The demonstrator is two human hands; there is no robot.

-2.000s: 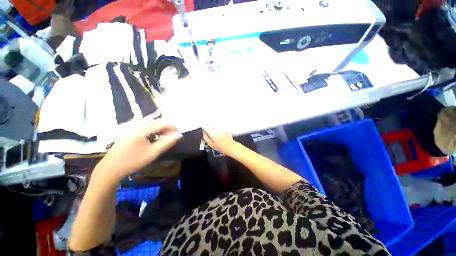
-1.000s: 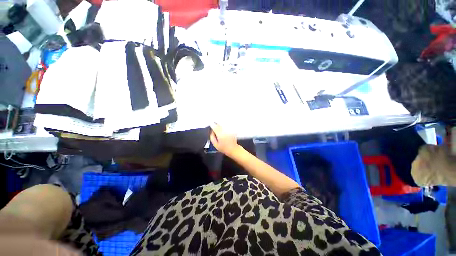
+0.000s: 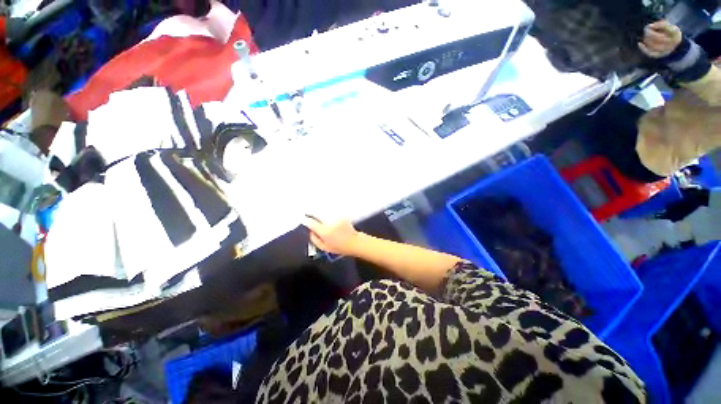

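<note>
My right hand [image 3: 332, 237] is at the front edge of the white table, its fingers closed on the corner of a dark cut panel [image 3: 273, 251] that hangs over the edge. My left hand is out of the picture. White-faced pieces [image 3: 83, 237] with dark edges lie in overlapping piles on the left of the table, with narrow dark strips [image 3: 164, 201] among them. A black coiled tape [image 3: 224, 138] lies between the piles and the sewing machine [image 3: 348, 59].
Thread snips [image 3: 391, 133] lie right of the needle. Red cloth [image 3: 126, 79] is behind. A blue bin [image 3: 624, 296] with dark cloth stands below right; a blue crate [image 3: 178, 369] is below left. Another person's hand [image 3: 661, 38] shows at upper right.
My left hand, over the table edge and then at lower left, has left the picture. My right hand stays at the panel corner. The camera view has tilted and shifted.
</note>
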